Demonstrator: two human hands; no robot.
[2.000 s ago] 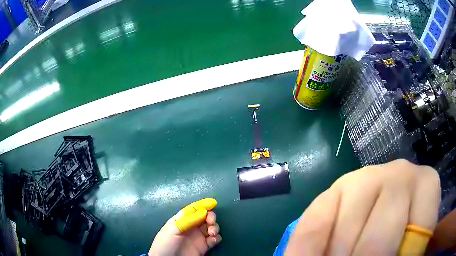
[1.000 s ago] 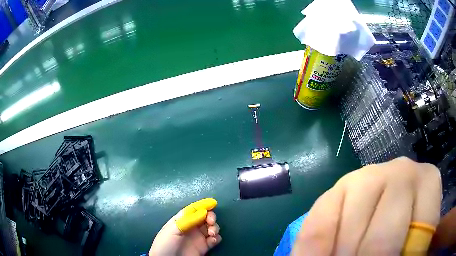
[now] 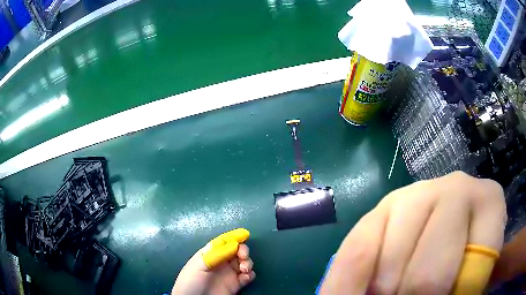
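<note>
A black glossy display module (image 3: 305, 210) lies on the green mat, with its flex cable (image 3: 297, 151) stretched away from me to a small connector. My left hand (image 3: 220, 260) rests on the mat left of the module, yellow finger cots on two fingertips held together, nothing visible between them. My right hand (image 3: 424, 236) is large and close at the lower right, knuckles up, with a yellow cot on one finger. Its fingertips are mostly hidden, so what it may hold does not show.
Black plastic frames (image 3: 86, 201) lie tangled at the left. A yellow can (image 3: 367, 89) with a white cloth (image 3: 385, 31) stands at the back right. Beside it is a stack of clear trays (image 3: 429, 124) with black panels. A thin pale stick (image 3: 394, 159) lies near the trays.
My right hand has shifted slightly up and to the left, and less blue sleeve shows beside it. My left hand and the display module have stayed in place.
</note>
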